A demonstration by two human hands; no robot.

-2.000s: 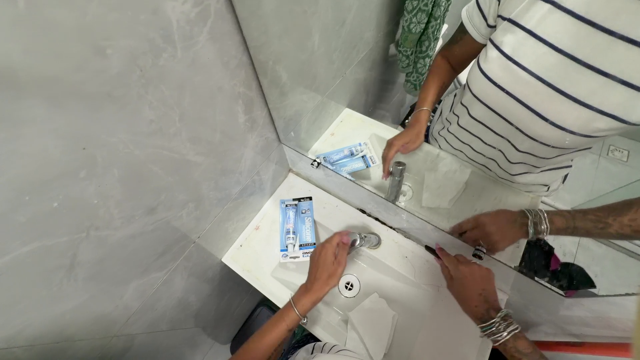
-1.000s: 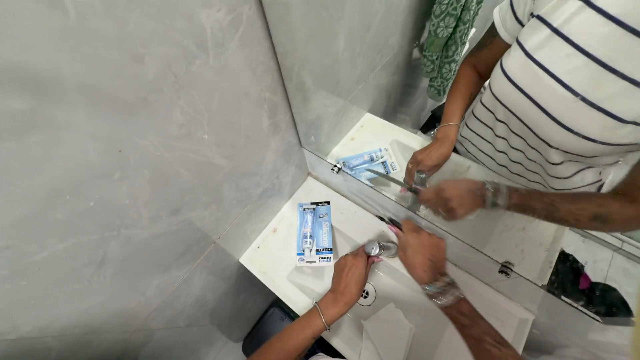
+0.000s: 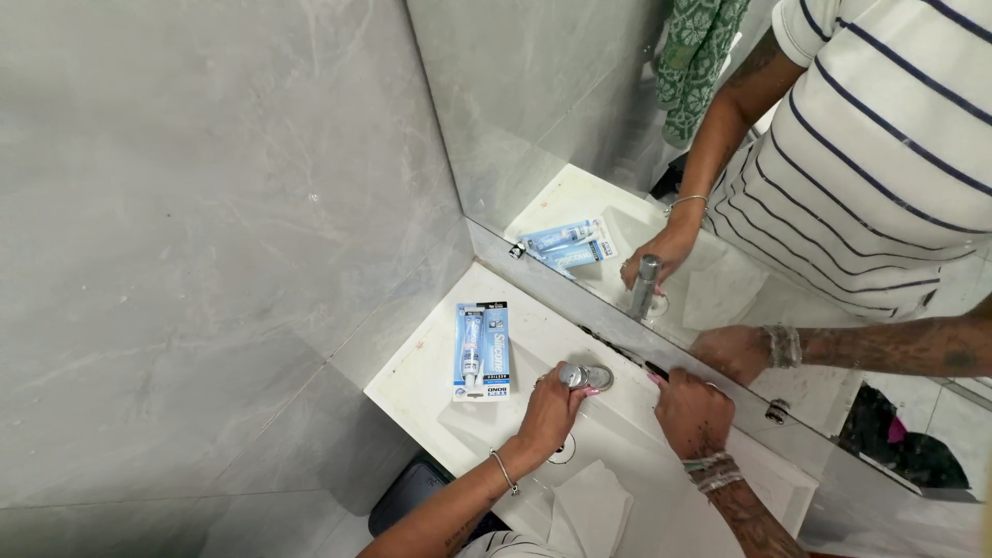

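My left hand grips the chrome faucet on the white washbasin. Fingers of my right hand close on a thin dark tool, whose kind I cannot tell, at the joint between the basin's back edge and the wall below the mirror. A dark, ragged line runs along that joint, left of the tool. On the counter's left part lies a blister pack of silicone sealant, its tube facing up. White paper rests in the basin near the drain.
A large mirror behind the basin reflects my arms, a striped shirt and a green towel. Metal mirror clips sit at its lower edge. Grey marble-look wall panels rise at the left. Below the counter stands a dark bin.
My right hand, close beside the faucet one second ago, is now farther right along the back joint with the dark tool. My left hand stays at the faucet.
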